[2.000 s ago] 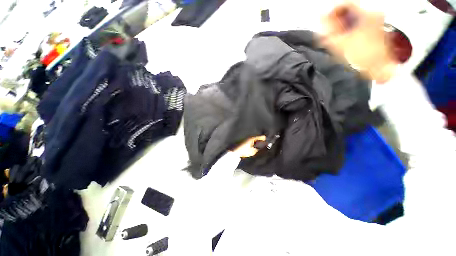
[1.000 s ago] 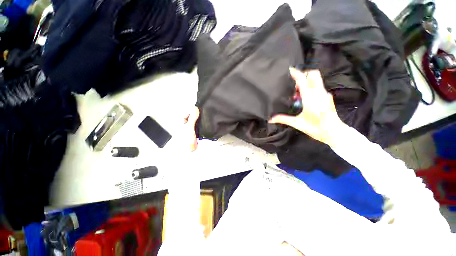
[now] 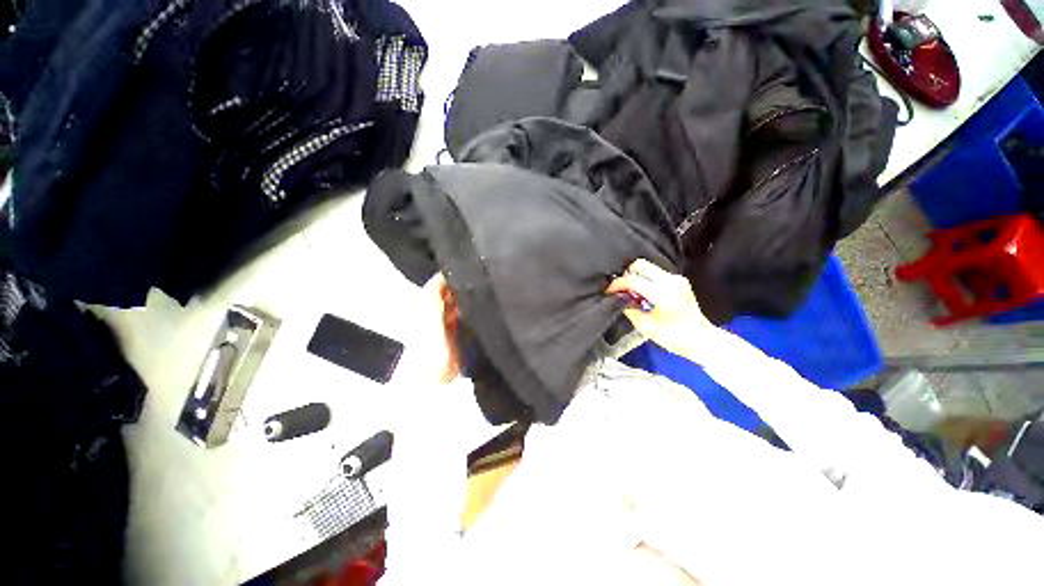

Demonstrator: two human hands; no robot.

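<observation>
A dark grey jacket (image 3: pixel 538 246) lies bunched in front of me on the white table, with one panel spread towards me and a metal zip on its darker part at the right. My right hand (image 3: pixel 658 300) pinches the cloth at the panel's right side; a small reddish tool (image 3: pixel 633 301) shows inside that hand. My left hand (image 3: pixel 449 332) is at the panel's left edge, mostly overexposed and partly hidden by the cloth, so its grip cannot be told.
Navy garments (image 3: pixel 103 149) are heaped at left. A phone (image 3: pixel 355 347), a silvery box (image 3: pixel 227 374), two black spools (image 3: pixel 297 421) and a checked swatch (image 3: pixel 339 507) lie on the table (image 3: pixel 172 492). A dark red object (image 3: pixel 916 57) sits far right. Blue bins (image 3: pixel 819 332) and a red stool (image 3: pixel 985 269) stand below.
The jacket's near panel has been pulled round and spread towards me. My right hand has gone from open above the jacket to pinching the cloth, lower and further left.
</observation>
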